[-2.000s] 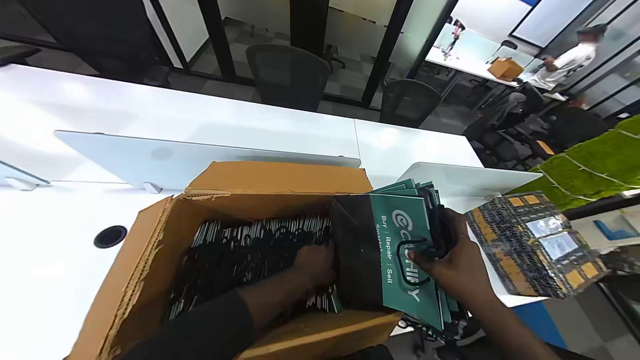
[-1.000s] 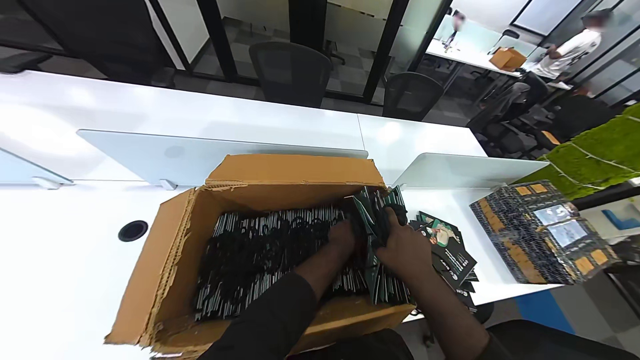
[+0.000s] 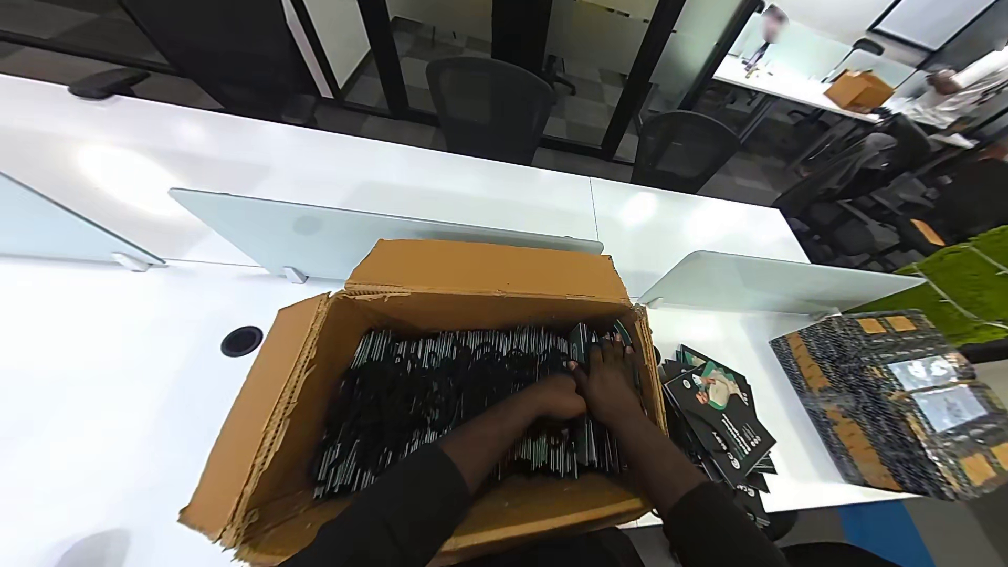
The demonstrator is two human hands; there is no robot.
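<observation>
An open cardboard box (image 3: 488, 272) stands on the white desk, packed with rows of thin dark paper bags (image 3: 425, 394) on edge, their black handles uppermost. Both hands are inside its right part. My left hand (image 3: 557, 396) rests on the bags with its fingers curled; whether it grips one is hidden. Right beside it, my right hand (image 3: 612, 386) lies over the bags near the box's right wall, fingers extended and pressed against them. To the right of the box lies a loose pile of dark printed bags or leaflets (image 3: 724, 417).
A large tape-wrapped carton (image 3: 890, 402) sits at the desk's right end. Behind the box stand low glass dividers (image 3: 378, 224). A round black cable grommet (image 3: 242, 341) is at the left. Mesh chairs (image 3: 490, 106) stand beyond the desk; a person (image 3: 957, 90) is at the far right.
The green and dark bags held above the box's right side two seconds ago are now down inside it. My right hand has moved left and down into the box.
</observation>
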